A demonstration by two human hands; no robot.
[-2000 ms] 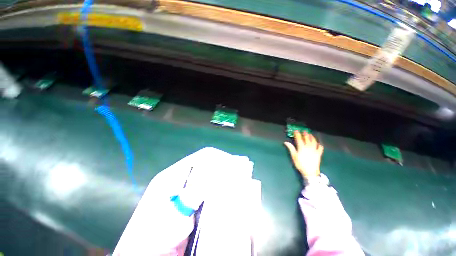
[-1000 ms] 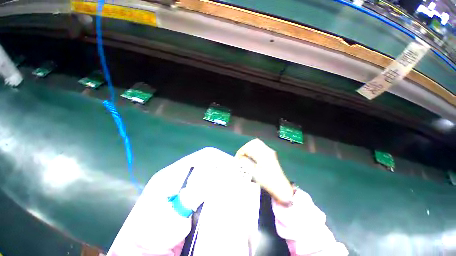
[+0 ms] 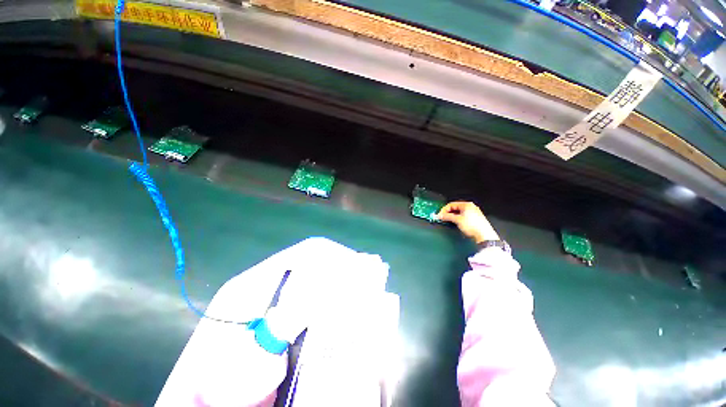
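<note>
My right hand [image 3: 468, 220] reaches forward, its thumb and index fingertips pinched at the lower right edge of a green circuit board [image 3: 427, 205] on the dark strip. A tiny pale piece may be at the fingertips; it is too small to tell. My left hand [image 3: 322, 274] is overexposed at the lower centre, its fingers not distinguishable, with a blue wrist strap [image 3: 269, 337] at the wrist. A long white sheet-like shape [image 3: 350, 350] lies just below it and blends into the glare.
More circuit boards [image 3: 312, 180] lie in a row on the dark strip [image 3: 374, 199], left and right. A coiled blue cord [image 3: 163, 215] hangs at the left down to the strap. A metal rail [image 3: 350, 56] with a white tag [image 3: 603, 114] crosses behind. The green mat [image 3: 557, 318] is in front.
My right hand has moved from beside my left hand forward to the board. The boards and the rail's tag appear shifted slightly left in the view. My left hand stays at the lower centre.
</note>
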